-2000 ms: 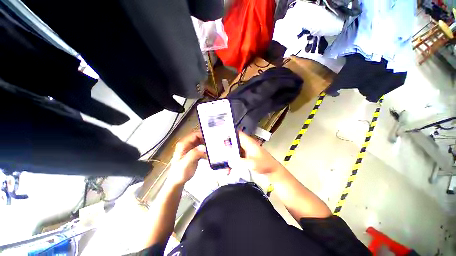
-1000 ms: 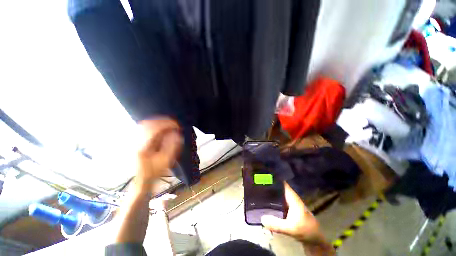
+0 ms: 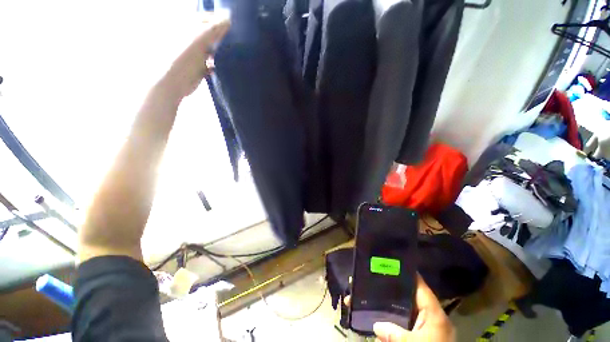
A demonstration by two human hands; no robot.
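Several dark tailored garments (image 3: pixel 341 100) hang close together at the upper middle. My left hand (image 3: pixel 194 59) is raised at the upper left, against the edge of the leftmost dark garment; glare and blur hide whether its fingers grip the cloth. My right hand (image 3: pixel 423 319) holds a smartphone (image 3: pixel 384 294) upright at the lower middle, below the garments, with the thumb at the bottom of the screen. The screen is black with a green box in its middle.
A red bag (image 3: pixel 429 179) lies by the white wall. A black heap (image 3: pixel 455 264) lies behind the phone. Piled pale shirts (image 3: pixel 580 200) are at the right, black hangers (image 3: pixel 583 35) at the upper right. Cables run along the wall base. A blue-ended roll (image 3: pixel 56 291) is at the lower left.
My left hand has risen to the upper part of the garments. The phone has moved right and slightly down in view, still in my right hand. Earlier, both hands were at the phone with its screen white.
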